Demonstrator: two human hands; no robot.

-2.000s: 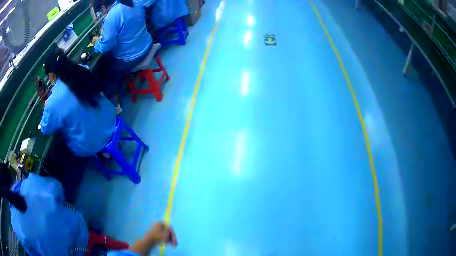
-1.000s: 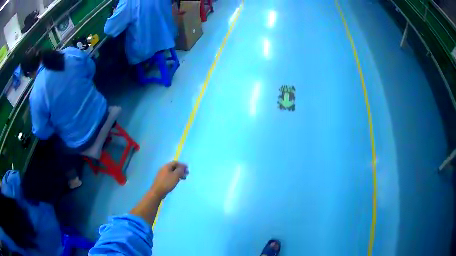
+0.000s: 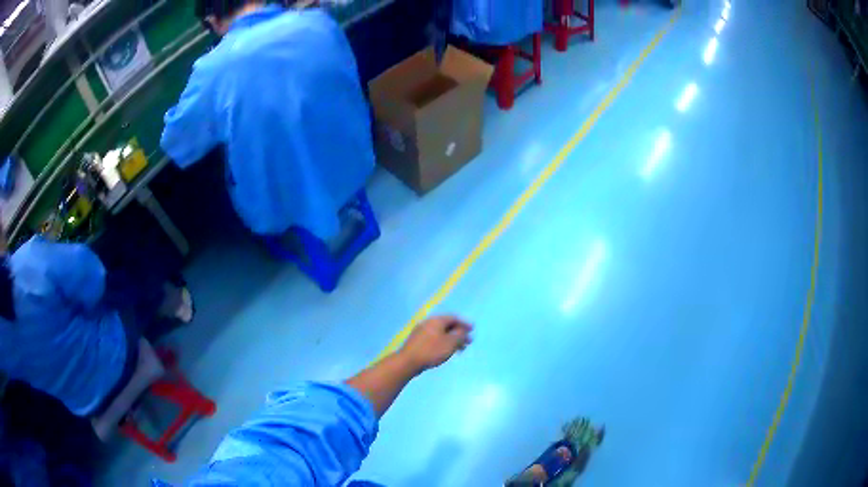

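Observation:
My left hand (image 3: 438, 340) is bare and stretched forward over the aisle floor (image 3: 609, 314). Its fingers are curled in, and no held thing shows. The blue sleeve (image 3: 295, 438) reaches in from the lower left. My right hand is not in view. An open brown carton (image 3: 443, 138) stands on the floor ahead to the left, its flaps up; its contents cannot be told. My hand is well short of it. A sandalled foot (image 3: 552, 463) shows at the bottom, beside a green floor marking (image 3: 588, 435).
Workers in blue smocks (image 3: 286, 114) sit at the green bench (image 3: 57, 124) on the left. A blue stool (image 3: 328, 252), a red stool (image 3: 171, 414) and another red stool (image 3: 514, 76) border the aisle. Yellow lines (image 3: 533, 190) run along it. A dark rack (image 3: 847, 29) is top right.
The view has moved forward along the aisle and turned left. The carton and seated workers appear nearer. My left hand appears farther right, its fingers still curled. The floor marking is now by the foot.

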